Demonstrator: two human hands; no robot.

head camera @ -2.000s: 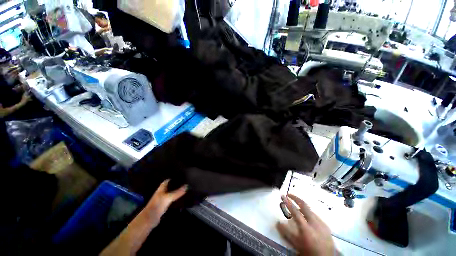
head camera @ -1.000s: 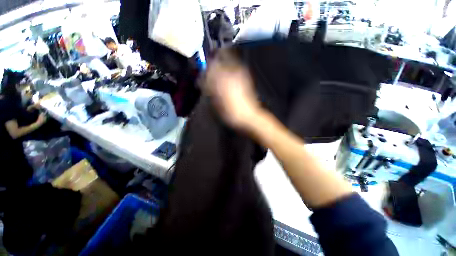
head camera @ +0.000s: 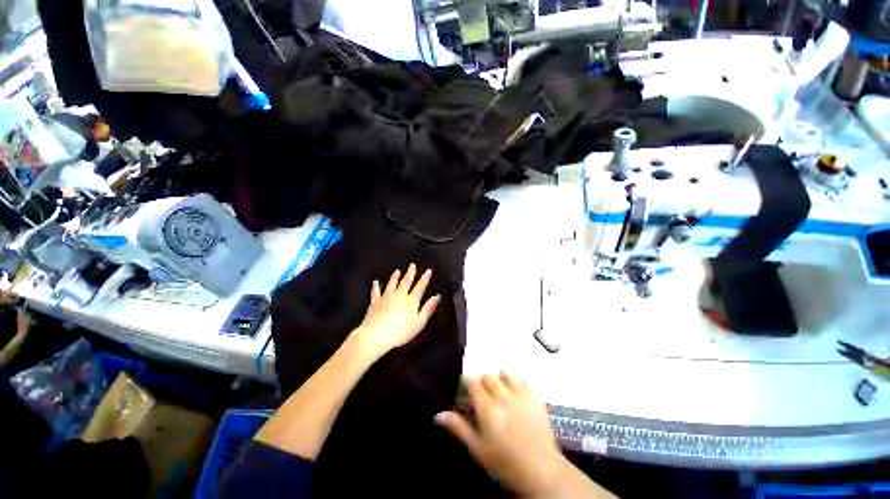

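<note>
A dark garment piece (head camera: 366, 253) lies on the white machine table left of the sewing machine head (head camera: 673, 195) and hangs over the front edge. It has a curved seam line near its upper right. My left hand (head camera: 398, 310) lies flat on the cloth with fingers spread. My right hand (head camera: 507, 424) is at the cloth's right edge near the table front; its thumb is by the edge, and whether it pinches the cloth cannot be told. The presser foot area is at the left end of the head.
A dark garment pile (head camera: 390, 107) lies behind. Snips (head camera: 864, 359) and a small grey block (head camera: 865, 392) lie at the right. A black strip (head camera: 776, 210) drapes over the machine arm. A measuring tape (head camera: 664, 441) lines the front edge. Another machine (head camera: 195, 239) stands left; a blue crate (head camera: 232, 443) is below.
The cloth was bunched, then lifted by a hand; now it lies spread flat. My left hand has come to rest on it, and my right hand is at its right edge. The view has shifted.
</note>
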